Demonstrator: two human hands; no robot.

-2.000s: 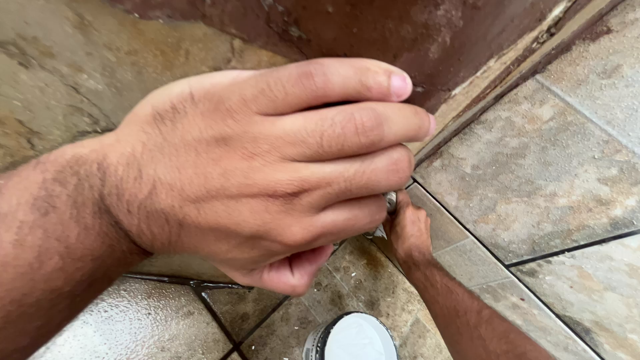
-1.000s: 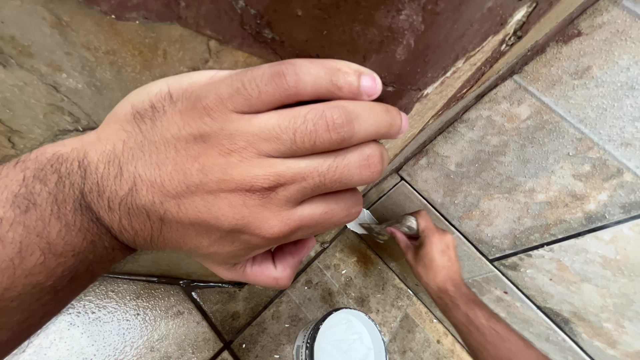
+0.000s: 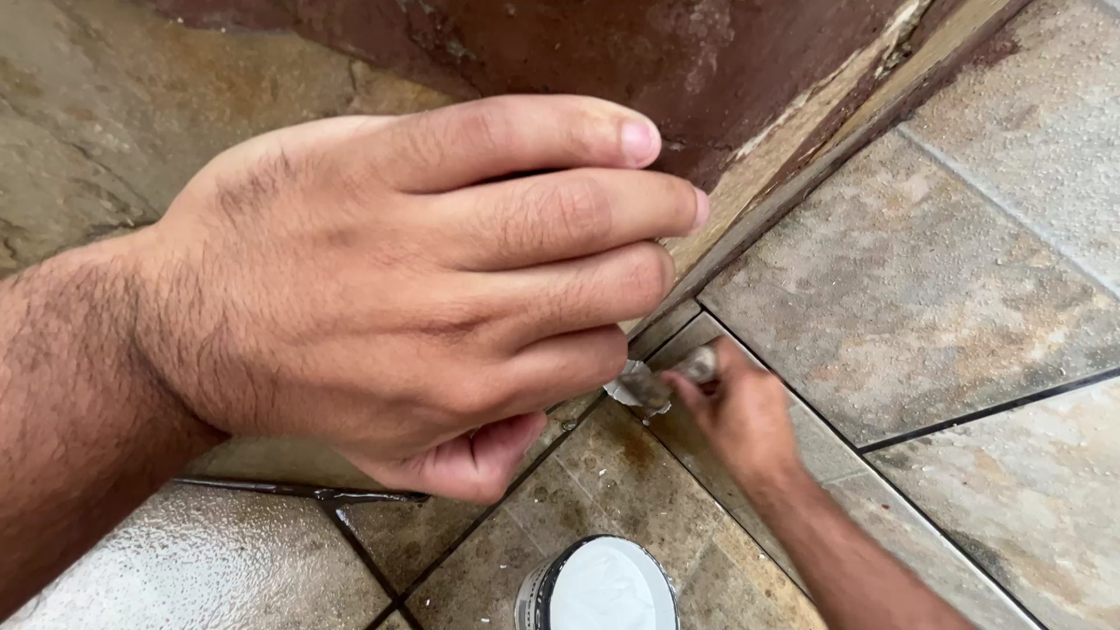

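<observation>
My left hand (image 3: pixel 420 289) fills the middle of the view, back toward the camera, fingers together and bent. Its palm is hidden, so whether it holds or touches anything does not show. Lower and to the right, my right hand (image 3: pixel 744 407) grips the pale handle of what looks like a putty knife (image 3: pixel 647 389). The tool's end lies over a patch of white paste (image 3: pixel 626 381) in the tiled corner at the foot of the wooden frame (image 3: pixel 770 188). Below the hands, a round tub of white paste (image 3: pixel 608 586) stands uncovered on the floor tiles.
Stone-look tiles (image 3: pixel 919 289) with dark joints cover the right side. A worn, reddish-brown panel (image 3: pixel 560 52) rises at the top beside the wooden frame. Stone-like slabs (image 3: pixel 157 105) lie upper left. A wet, shiny tile (image 3: pixel 192 560) is at lower left, and small white crumbs dot the floor.
My right hand, partly hidden behind the left two seconds ago, has come out to the right with the tool, then shifted slightly at the corner. My left hand keeps its shape.
</observation>
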